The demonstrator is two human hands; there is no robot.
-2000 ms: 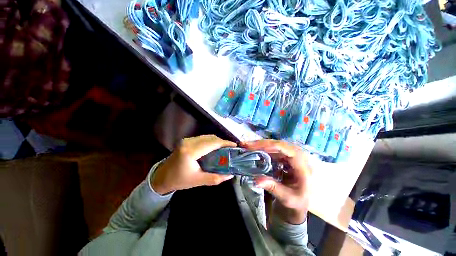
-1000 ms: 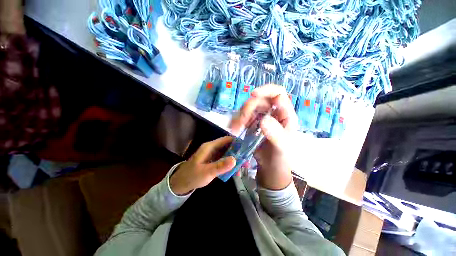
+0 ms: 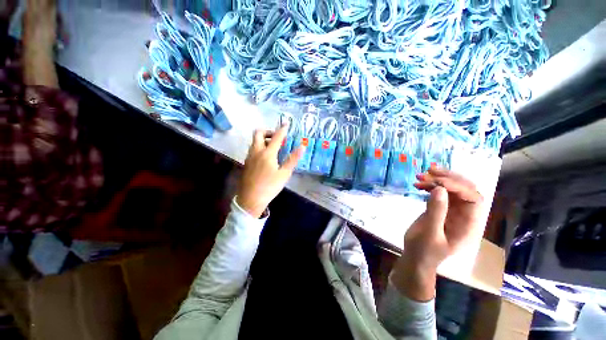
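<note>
A row of several retail packs [image 3: 322, 156] lies side by side near the table's front edge, blue cards with orange-red spots lined up and pale loops showing above. My left hand [image 3: 264, 169] is over the left end of the row, fingers apart, its fingertips and thumb around the leftmost pack, partly hiding it. My right hand [image 3: 444, 222] is at the right end of the row, thumb and fingers apart, fingertips by the last packs and covering part of them. Nothing is seen lifted in either hand. Fingertip contact is hard to tell.
A large bulk cable pile [image 3: 399, 60] lies behind the row. A cluster of carded cables [image 3: 186, 80] stands at the left. A person in a red plaid shirt [image 3: 43, 156] is at far left. The white tabletop [image 3: 362, 206] edge runs before me; cardboard cartons [image 3: 80, 295] are below.
The pack held between my hands has left them; I cannot tell which row pack it is. My left hand moved up to the row's left end, my right hand out to its right end.
</note>
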